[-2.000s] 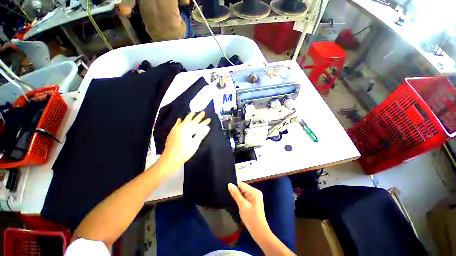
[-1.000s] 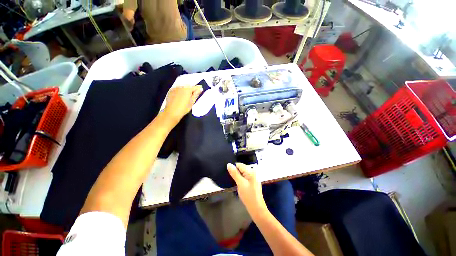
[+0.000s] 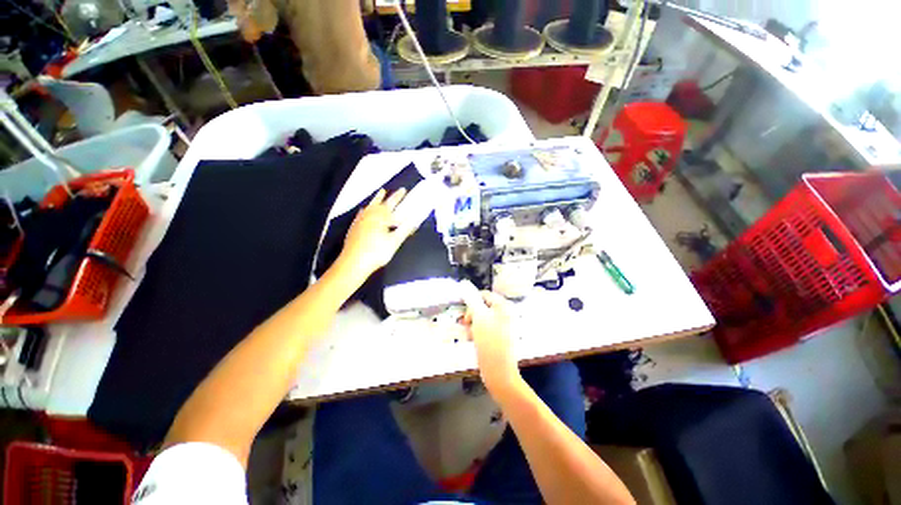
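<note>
A black cloth panel (image 3: pixel 417 254) lies on the machine table, left of the overlock machine (image 3: pixel 538 202). Its near edge lies at the back of the pale cloth plate (image 3: pixel 425 296), which shows in front of it. My left hand (image 3: pixel 375 235) rests on the panel's left part, palm down with fingers spread. My right hand (image 3: pixel 486 321) is at the plate's right end, just in front of the needle area, its fingers closed at the panel's near right corner. The fingertips and the presser foot are hard to make out.
A large black pile of panels (image 3: pixel 232 256) lies left. A green-handled tool (image 3: pixel 616 273) and black disc (image 3: pixel 576 305) lie right of the machine. A white tub (image 3: pixel 267 116) stands behind, an orange-red basket (image 3: pixel 123 237) far left, a red crate (image 3: pixel 790 266) right. Dark cloth (image 3: pixel 741 444) lies lower right.
The panel's near part has gone from the table's front edge back towards the machine, uncovering the plate. My left hand has come down flat onto the cloth; my right hand has moved slightly towards the machine.
</note>
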